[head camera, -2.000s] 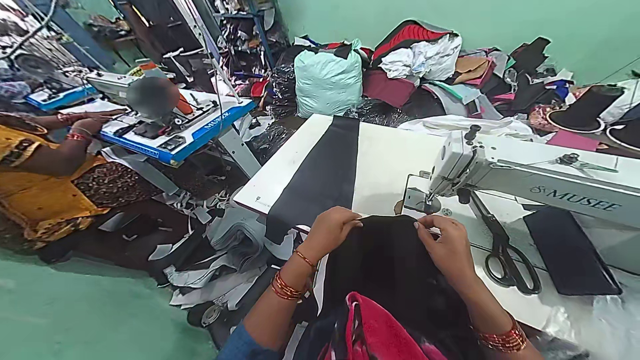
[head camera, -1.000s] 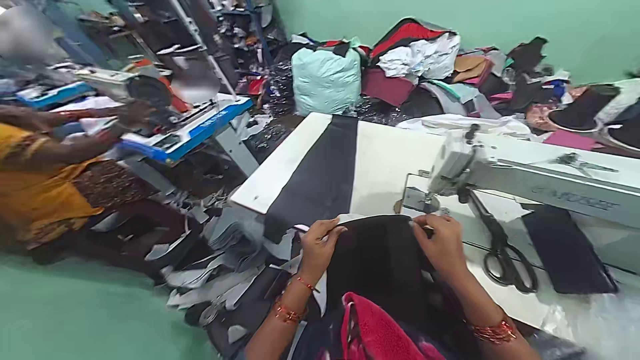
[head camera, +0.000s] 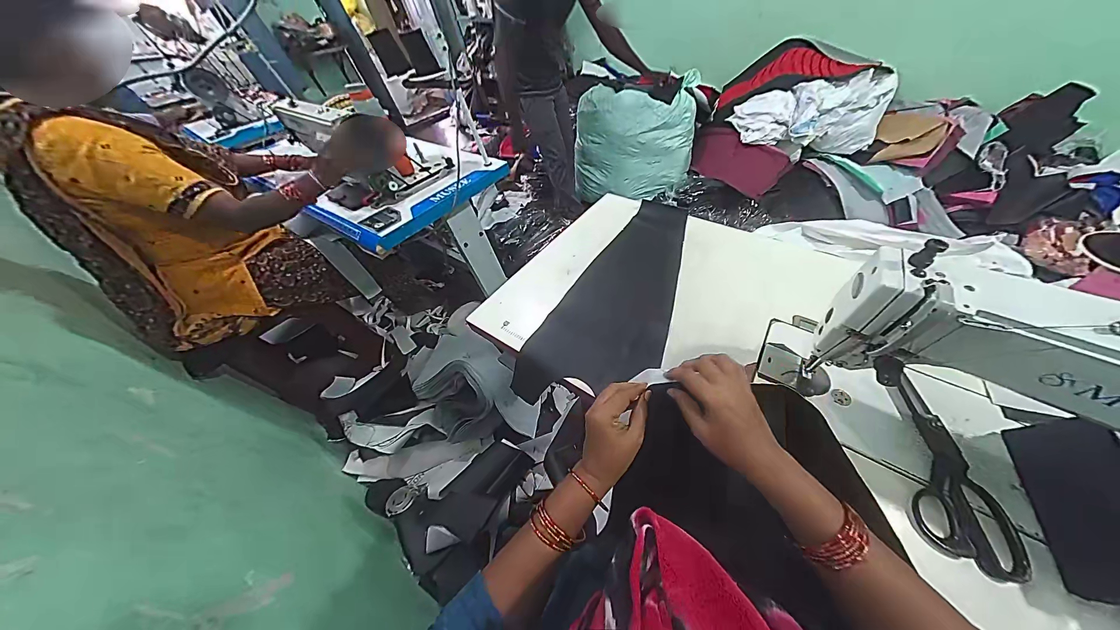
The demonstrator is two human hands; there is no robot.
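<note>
My left hand pinches the upper edge of a black fabric piece, which hangs over the front of the sewing table. Close on its right, my right hand grips the same edge, with a strip of white material showing between the fingers. The needle and presser foot of a white industrial sewing machine are to the right of my hands. A dark fabric strip lies flat across the tabletop. Large black-handled scissors rest below the machine arm, beside a dark rectangular piece.
Fabric scraps cover the floor left of the table. A seated person works at a blue-edged sewing table. Behind, another person stands by a full pale green sack and a heap of cloth pieces.
My right hand has moved left along the black fabric's edge, close to my left hand. A standing person now shows beside the green sack. The view has shifted toward the left.
</note>
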